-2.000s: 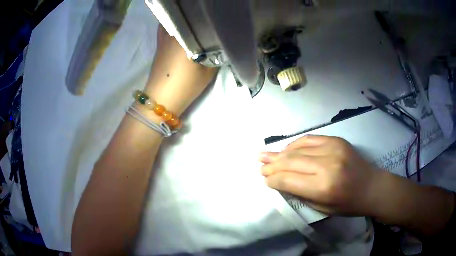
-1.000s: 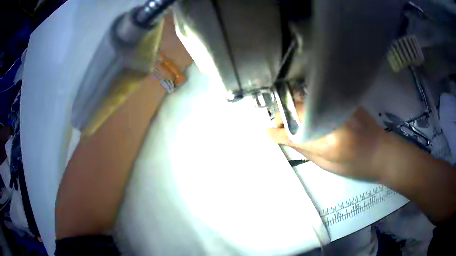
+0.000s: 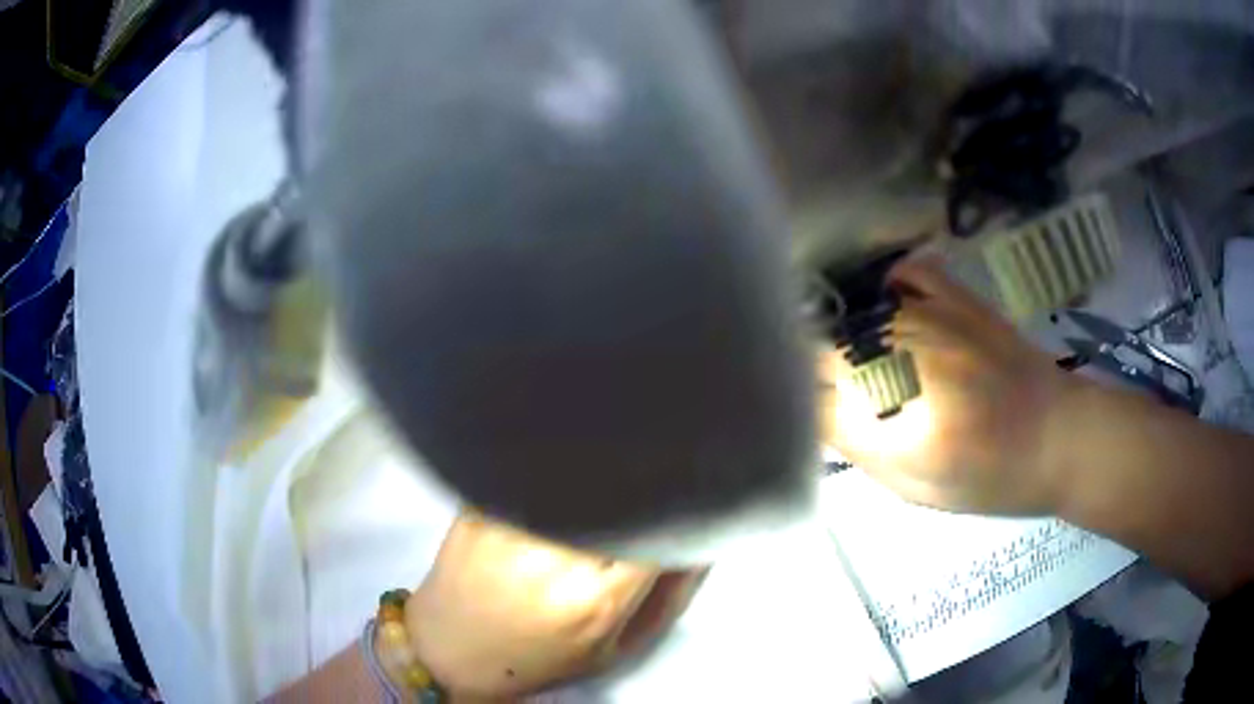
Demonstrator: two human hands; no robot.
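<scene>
White cloth (image 3: 770,612) lies on the table in front of me, overexposed under the lamp. The large grey machine head (image 3: 564,316) covers the middle of the view and hides the needle area. My left hand (image 3: 536,605), with a bead bracelet, is low at the centre on the cloth; its fingers are partly hidden by the machine head. My right hand (image 3: 949,413) is right of the machine head, behind a ribbed cream knob (image 3: 887,384); its fingertips are hidden or washed out.
A second, larger ribbed knob (image 3: 1056,256) and dark metal parts are at upper right. Scissors (image 3: 1130,360) lie beyond my right wrist. A printed ruler (image 3: 976,585) runs along the front table edge. The blurred lamp (image 3: 261,337) is at left. Crumpled cloth lies at lower right.
The machine head now looms larger and covers more of the centre. My left hand has come back from behind the head to the lower centre. My right hand stays near the head's right side.
</scene>
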